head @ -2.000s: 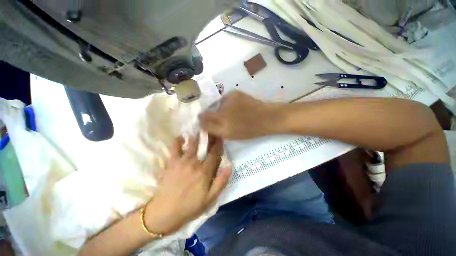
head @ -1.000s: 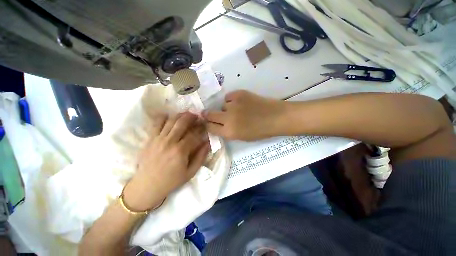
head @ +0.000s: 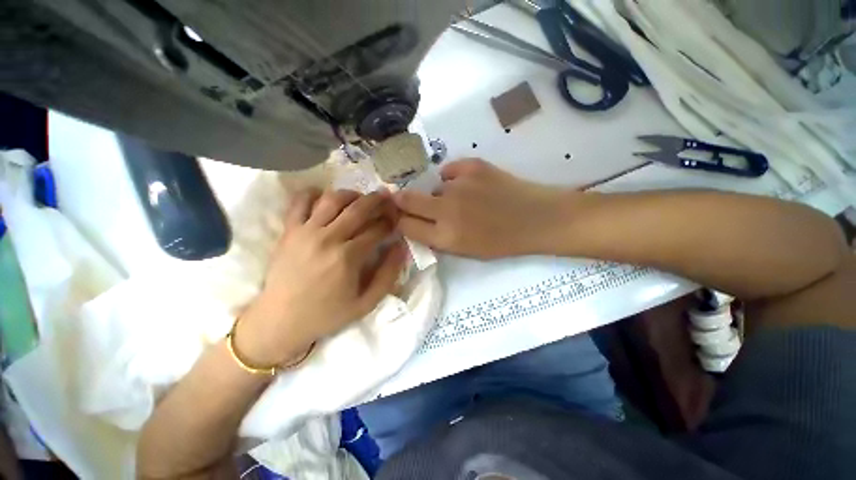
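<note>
The cream garment piece [head: 375,342] lies bunched on the machine bed, left of and in front of the needle area. My left hand [head: 324,267] presses on the cloth, its fingertips on the fabric just in front of the beige ribbed knob [head: 402,157]. My right hand [head: 479,214] is beside it, fingertips pinched at the fabric edge against my left fingers. A narrow white binding strip [head: 420,253] shows between my hands. The machine head [head: 235,75] fills the upper left. The needle and presser foot are hidden.
A dark rounded lever [head: 178,211] stands left of the cloth. A brown square [head: 515,105], black-handled shears [head: 593,89], thread snips [head: 702,156] and cut strips [head: 713,84] lie to the right. A printed ruler [head: 526,300] runs along the table's front edge.
Since the earliest frame, my left hand has moved up and left on the cloth, fingers now curled near the needle area. My right hand stays at the fabric edge. The view has shifted slightly.
</note>
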